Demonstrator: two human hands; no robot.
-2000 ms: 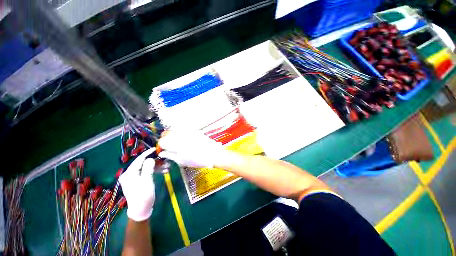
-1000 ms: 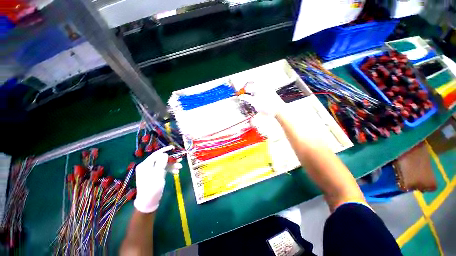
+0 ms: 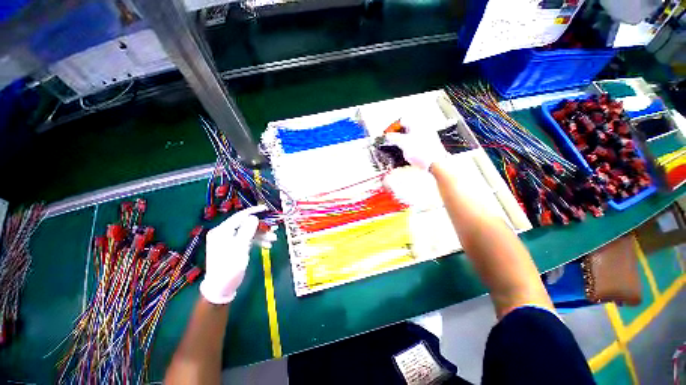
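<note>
My left hand point(image 3: 229, 254), in a white glove, holds a small red-brown connector housing point(image 3: 263, 226) between thumb and fingers at the left edge of the wire tray. Several wires trail from it. My right hand point(image 3: 415, 154), gloved with an orange fingertip cover, is over the black wires point(image 3: 390, 156) in the tray; its fingertips are at the wires, and whether it grips one cannot be told. The off-white wire tray point(image 3: 331, 168) also holds blue wires point(image 3: 322, 135), red wires point(image 3: 347, 211) and yellow wires point(image 3: 356, 249).
A metal post point(image 3: 203, 83) stands behind my left hand, with a small harness bunch point(image 3: 226, 188) beside it. A large harness pile point(image 3: 135, 293) lies left of the yellow line point(image 3: 271, 304). Beyond the tray are another harness pile point(image 3: 526, 162) and a blue connector bin point(image 3: 602, 147).
My right hand has moved from beside my left hand to the black wires, passing near the blue wires' right end. My left hand stays near the tray's left edge with the connector.
</note>
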